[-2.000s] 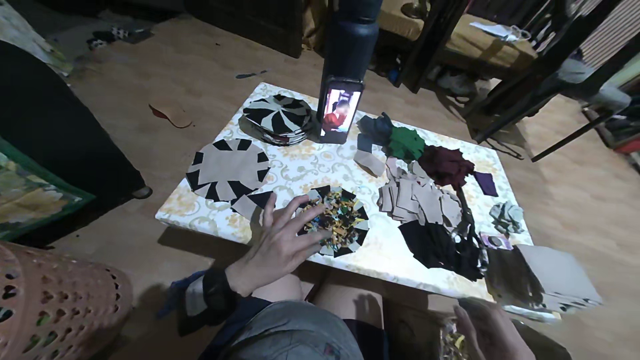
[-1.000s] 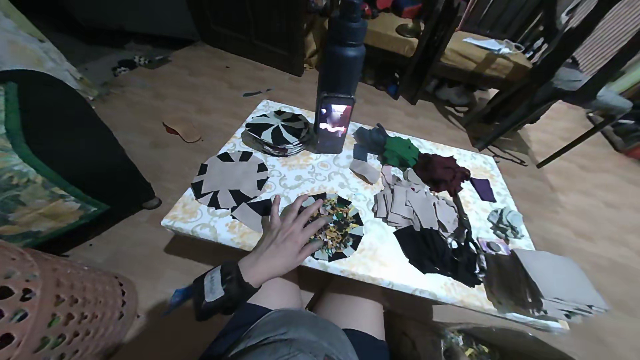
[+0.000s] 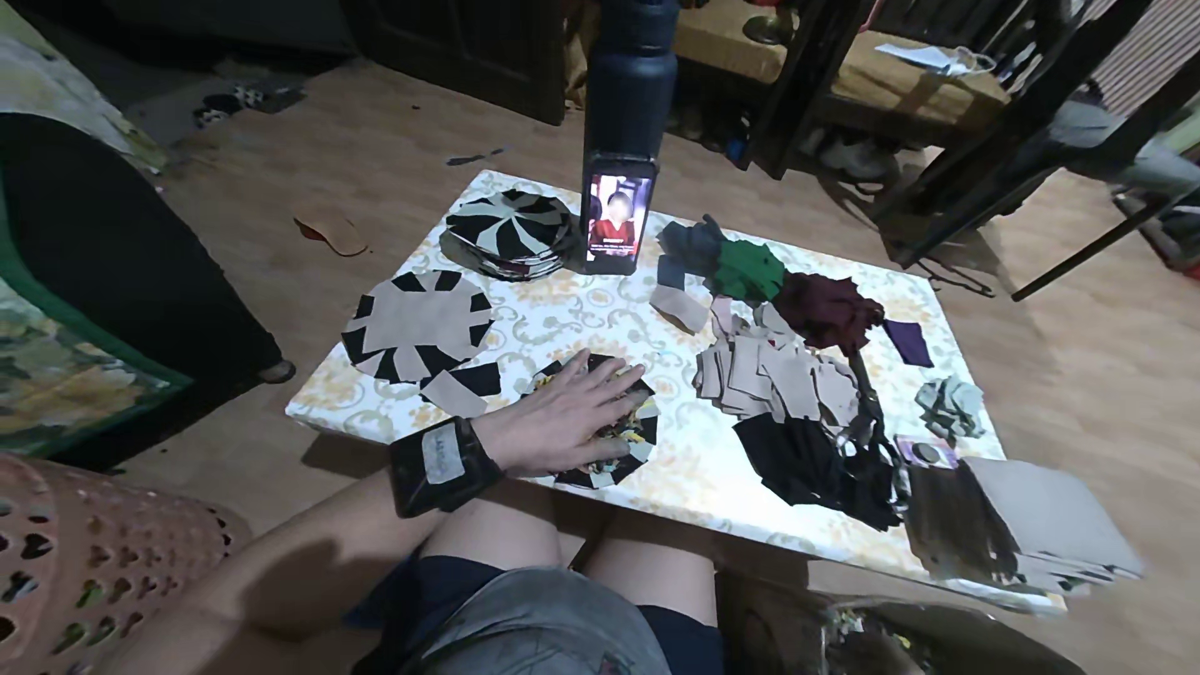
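Note:
My left hand (image 3: 567, 417), with a black band on the wrist, lies palm down with fingers spread on a round patchwork piece (image 3: 642, 436) of black, pale and multicoloured fabric bits near the table's front edge. Much of that piece is hidden beneath the hand. Left of it lie loose black and beige fabric pieces (image 3: 457, 394) and a beige fabric disc (image 3: 417, 323) with a black-patched rim. Behind these sits a stack of black-and-white fabric rounds (image 3: 514, 234). Beige fabric pieces (image 3: 778, 375) and black fabric (image 3: 811, 469) lie to the right. My right hand is out of view.
A phone (image 3: 616, 216) leans on a dark bottle (image 3: 630, 94) at the table's back. Green cloth (image 3: 745, 270), maroon cloth (image 3: 827, 309) and folded grey fabric (image 3: 1050, 516) lie on the patterned tablecloth (image 3: 581, 319). A pink plastic basket (image 3: 112, 562) stands at left, a plastic bag (image 3: 881, 637) below right.
My right hand, visible at the lower right two seconds ago, has left the view. My left hand stays on the round piece, its fingers now lying flatter across it.

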